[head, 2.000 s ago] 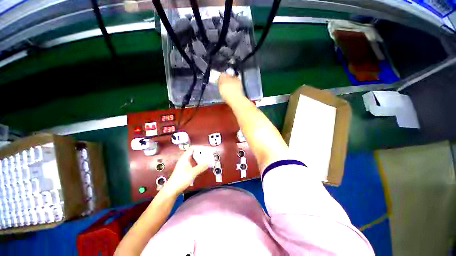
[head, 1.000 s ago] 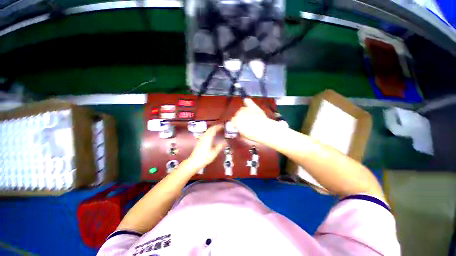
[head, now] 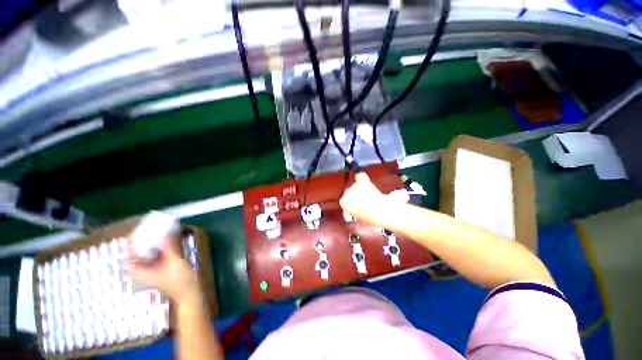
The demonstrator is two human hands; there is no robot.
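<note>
My left hand (head: 163,271), blurred, is over the left carton of white adapters (head: 98,295) and holds a white adapter (head: 153,233). My right hand (head: 366,199) is at the upper middle of the reddish-brown test fixture (head: 338,271), its fingers closed around the end of a black test cable (head: 351,163). The hand hides most of the fitting beneath it. White adapters sit at the two left stations, at the far left (head: 268,223) and beside it (head: 310,215). A white connector (head: 412,186) lies at the fixture's upper right edge.
A clear plastic bin (head: 299,159) with loose adapters stands behind the fixture, with black leads hanging in front of it. A brown carton (head: 524,193) with a white lining is at right. Folded white paper (head: 588,152) lies farther right. A metal-edged shelf crosses overhead.
My left hand has moved from the fixture left to the carton, with a white adapter in it. My right hand went from the bin to the fixture and stays there. The camera view has shifted.
</note>
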